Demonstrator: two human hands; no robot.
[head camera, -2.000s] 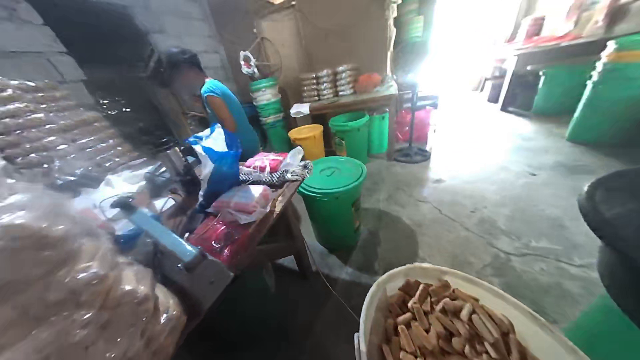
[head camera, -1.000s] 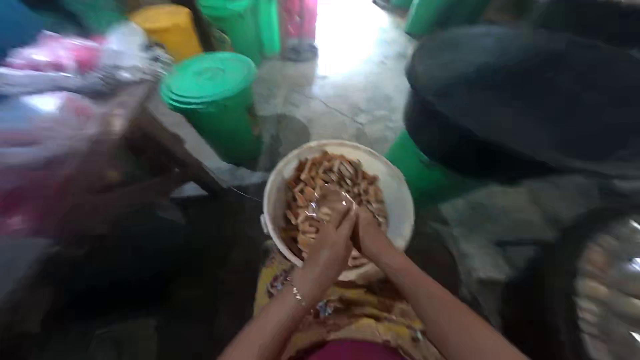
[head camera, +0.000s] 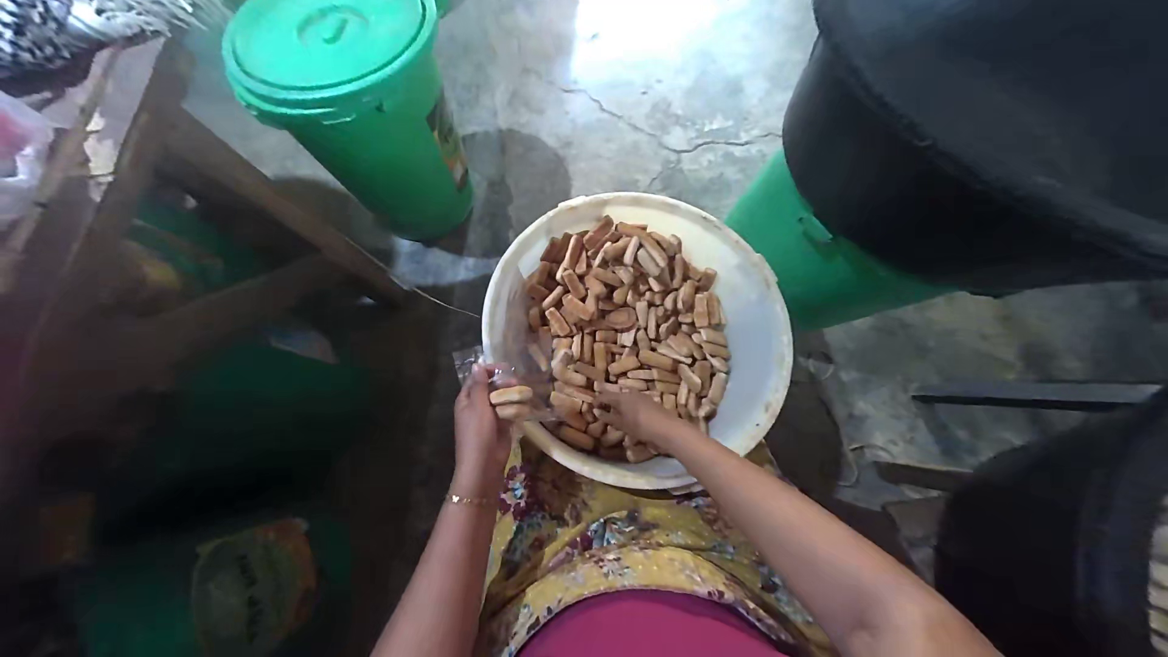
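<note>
A round white plastic tub (head camera: 762, 365) rests at my lap, holding a heap of small oblong brown biscuits (head camera: 630, 310). At the tub's left rim my left hand (head camera: 481, 406) grips a clear plastic bag (head camera: 529, 411) with a few biscuits (head camera: 511, 395) in it. My right hand (head camera: 634, 415) reaches into the lower part of the heap, its fingertips among the biscuits; whether it grasps any is unclear.
A lidded green bucket (head camera: 392, 164) stands on the concrete floor (head camera: 630, 119) at upper left. A wooden table (head camera: 137, 137) is at the left. At the right, a large black basin (head camera: 967, 137) sits over a green container (head camera: 803, 246); another dark vessel (head camera: 1031, 520) is at lower right.
The view has swung down to the tub. My hands, together over the biscuits a second ago, are now apart: the left at the rim with the bag, the right in the heap.
</note>
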